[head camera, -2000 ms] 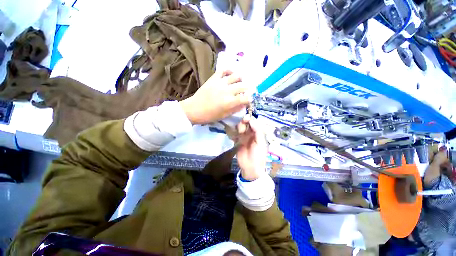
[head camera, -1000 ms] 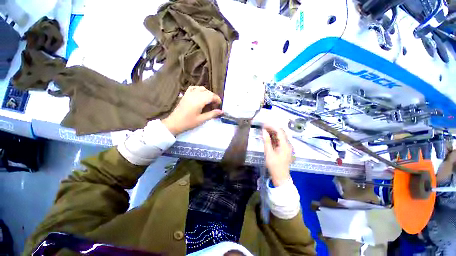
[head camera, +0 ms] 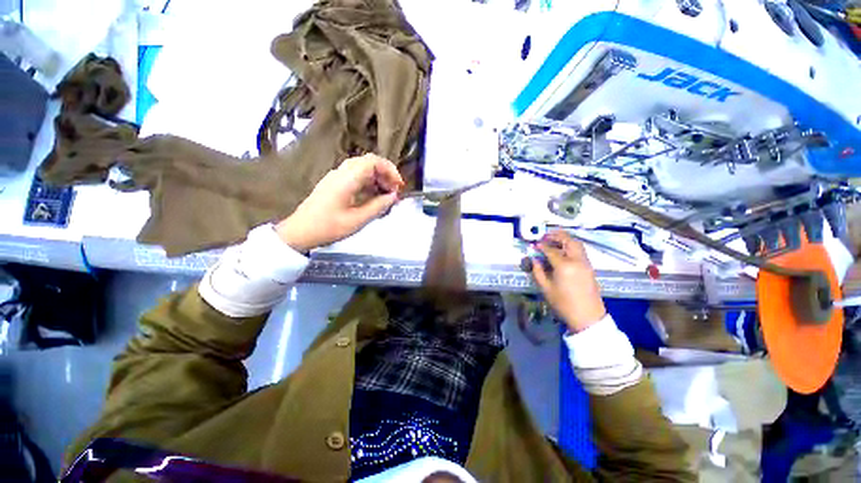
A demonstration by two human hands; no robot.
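Note:
A brown knit piece [head camera: 446, 245] hangs over the table's front edge, its narrow top edge running toward the needle area [head camera: 505, 156]. My left hand [head camera: 340, 208] is left of it, thumb and fingers pinched at the left end of that edge; the exact grip is partly hidden by the fingers. My right hand [head camera: 569, 283] is to the right, over the front edge, with a small dark object [head camera: 540, 260] between the fingertips, possibly snips. A larger brown fabric heap [head camera: 354, 85] lies behind and left of my left hand.
The white JACK machine head [head camera: 689, 80] stands at the right, with metal rods along its front. A brown strip [head camera: 661, 219] runs to the roll on an orange disc [head camera: 802, 349]. A measuring tape [head camera: 368, 271] lines the table edge. Cut pieces [head camera: 727, 382] lie below right.
My hands have moved from close together at the needle to wide apart, the right one moving right and down. The brown piece now hangs exposed between them. The view has shifted.

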